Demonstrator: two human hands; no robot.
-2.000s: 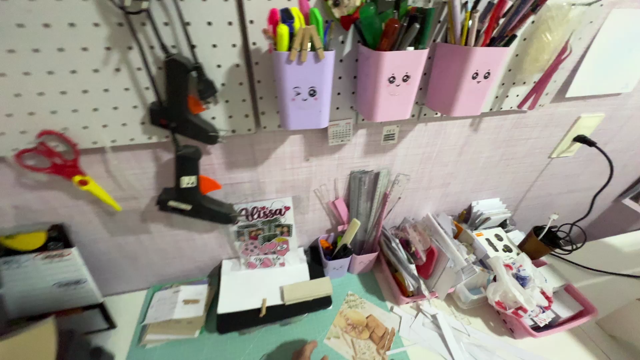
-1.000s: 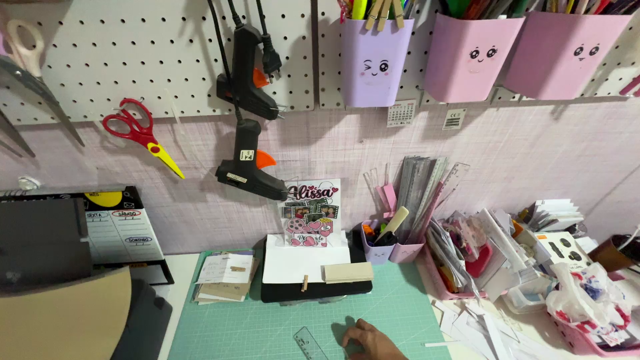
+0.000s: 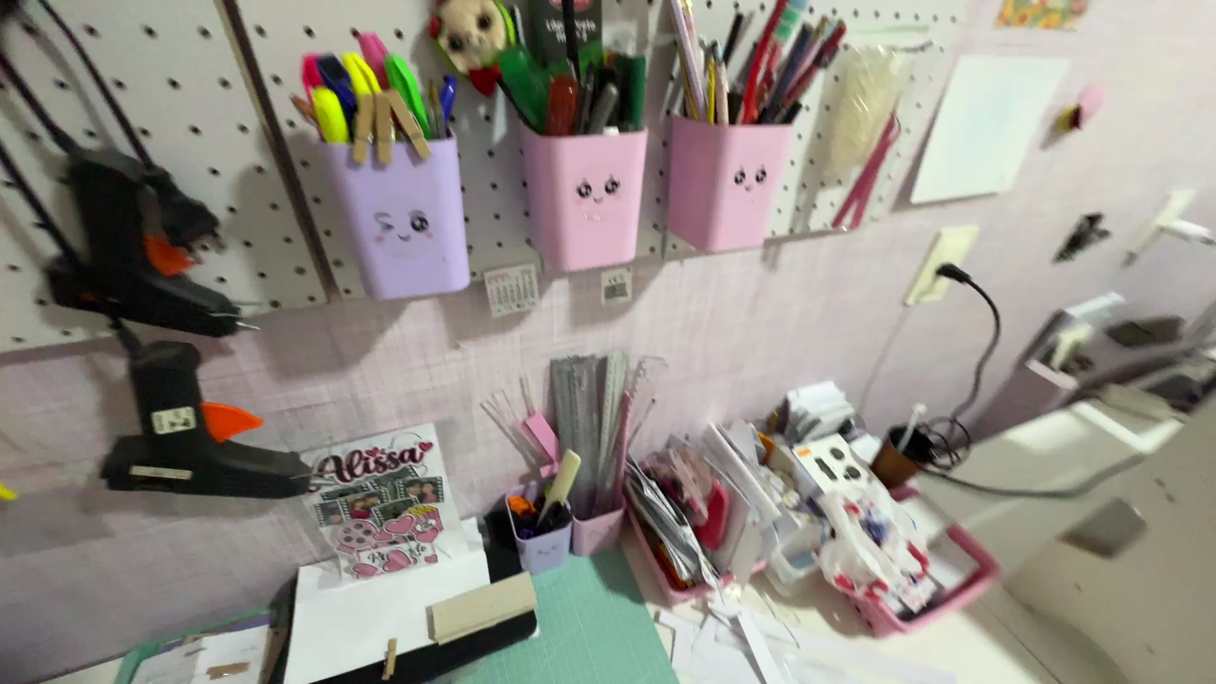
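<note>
Neither of my hands shows in the head view now. A green cutting mat (image 3: 579,617) lies on the desk at the bottom. White paper (image 3: 356,617) rests on a black object at its back, with a wooden clothespin (image 3: 390,657) and a beige card strip (image 3: 483,606) on it. Behind stands a decorated clear sheet (image 3: 380,508) bearing lettering, photos and hearts. To its right are a small lilac cup (image 3: 541,546) with tools and a pink holder (image 3: 598,530) with rulers.
Two black glue guns (image 3: 161,427) hang at left. Lilac (image 3: 399,223) and pink (image 3: 589,209) pen cups hang on the pegboard. Pink baskets (image 3: 969,579) of papers and packets stand right, with paper scraps (image 3: 741,646) in front. A black cord (image 3: 996,351) runs from the wall outlet.
A hand was on the mat beside a clear ruler one second ago; both are out of view now. The view has swung up and to the right.
</note>
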